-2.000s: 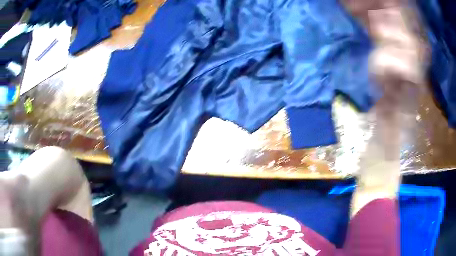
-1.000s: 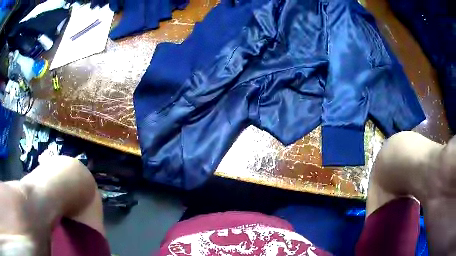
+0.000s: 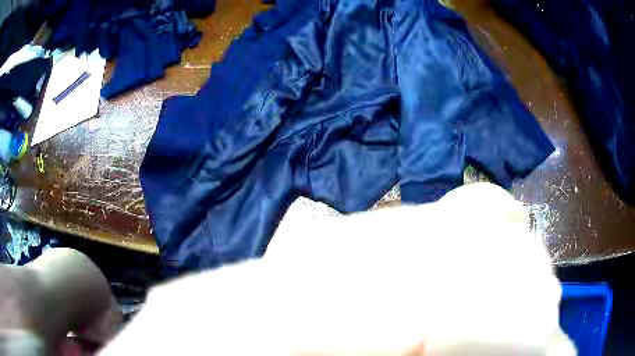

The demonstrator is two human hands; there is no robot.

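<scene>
A navy jacket (image 3: 348, 132) lies spread on the table, with shiny creased lining showing, one sleeve slanting to the lower left and a cuff at the lower middle. A bent bare arm shows at the lower left edge; my left hand is cut off from view. A very bright, washed-out pale shape covers the lower middle and hides the table's front edge and part of the cuff. It looks like my right arm close to the camera, but no hand or fingers can be told in it.
Dark navy garments lie at the upper left (image 3: 139, 49) and right (image 3: 578, 83). A white paper (image 3: 66, 115) with a pen (image 3: 72, 87) and small yellow snips (image 3: 40, 163) are at left. A blue bin (image 3: 585, 316) stands lower right, below the brown table (image 3: 104, 208).
The bright pale shape has come in across the lower middle, covering the shirt. The right arm seen at the lower right is no longer there. The view has shifted; the jacket lies much as before.
</scene>
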